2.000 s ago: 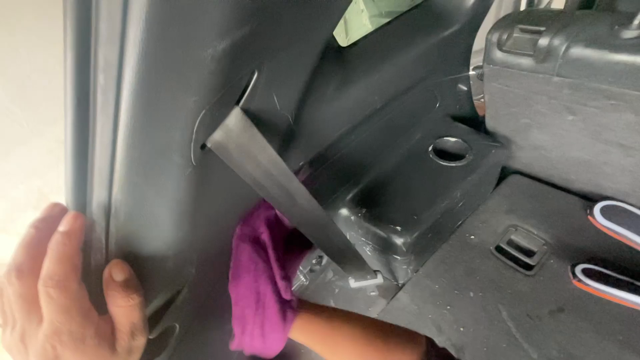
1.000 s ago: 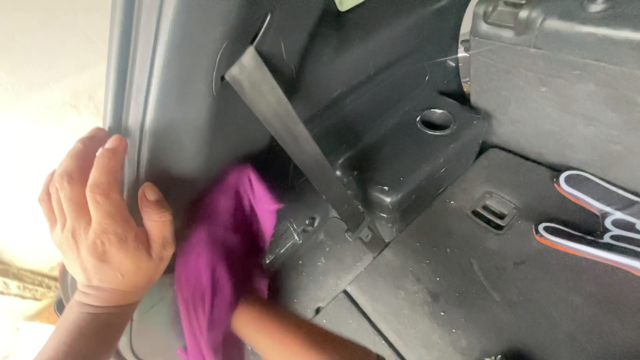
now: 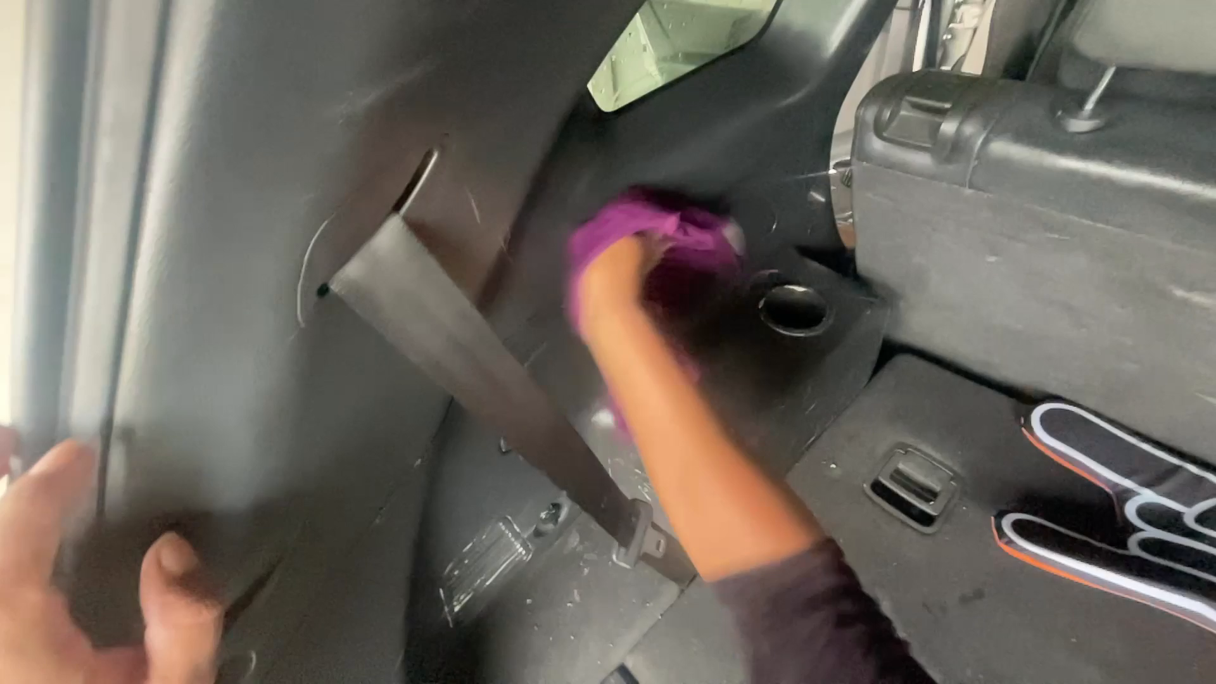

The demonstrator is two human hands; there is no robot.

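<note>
My right hand (image 3: 617,275) holds a purple cloth (image 3: 679,228) against the black plastic side trim (image 3: 532,380) of a car's rear interior, left of the round cup holder (image 3: 796,310). Hand and cloth are blurred, and the fingers are mostly hidden by the cloth. My left hand (image 3: 104,589) rests at the lower left on the pillar trim (image 3: 247,399), fingers apart, holding nothing and partly out of view. Between the hands, a grey seat belt (image 3: 475,361) runs from a slot in the trim down to its metal tongue (image 3: 641,537).
A folded seat back (image 3: 1016,256) with a headrest post stands at the right. On the flat black panel (image 3: 855,589) are a recessed latch handle (image 3: 912,486) and a hand-shaped foam or fabric piece (image 3: 1130,522) with white outlines. A small side window (image 3: 674,47) is at the top.
My right hand and the purple cloth have moved from below and left of the seat belt to the trim on its right, near the cup holder. My left hand remains at the left edge.
</note>
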